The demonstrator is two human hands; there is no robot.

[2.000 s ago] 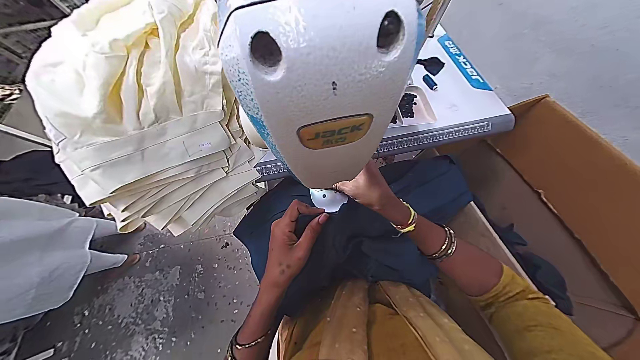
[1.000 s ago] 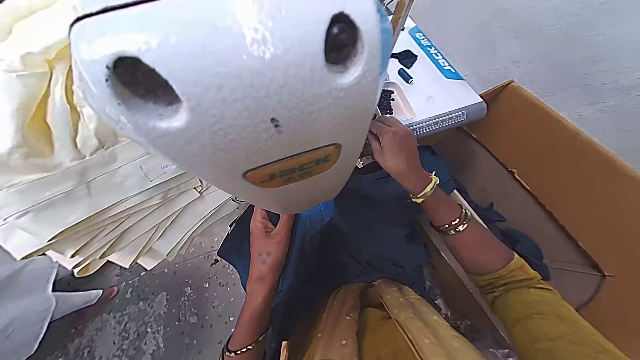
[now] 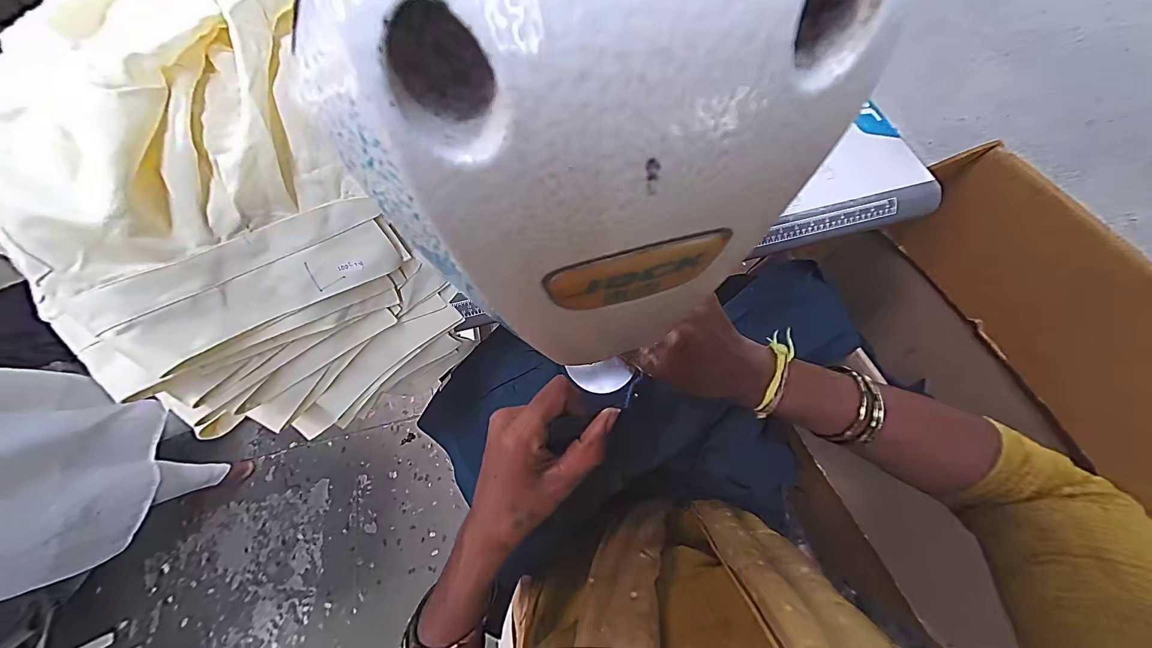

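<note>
The white head of a Jack machine (image 3: 576,180) fills the upper middle of the view and covers the work area behind it. Under its lower tip shows a white disc-like part (image 3: 601,375). My left hand (image 3: 540,459) is beside that part, thumb and forefinger apart, above dark blue fabric (image 3: 720,432); whether it touches the cloth is unclear. Just right of the tip, my right hand (image 3: 697,355) has its fingers curled near the disc, partly hidden by the machine head. A dark thread or cloth edge lies by its fingertips. The fabric drapes over the machine's front and my lap.
Stacked cream fabric pieces (image 3: 252,279) lie at the left, the top one bearing writing. A measuring scale (image 3: 837,220) runs along the table edge. At the right stands an open cardboard box (image 3: 1035,297). Another person's pale garment (image 3: 72,477) and foot show at lower left.
My right hand was up at the table edge one second ago and is now down by the machine's tip. My left thumb and forefinger, then hidden, now show apart. The view has shifted.
</note>
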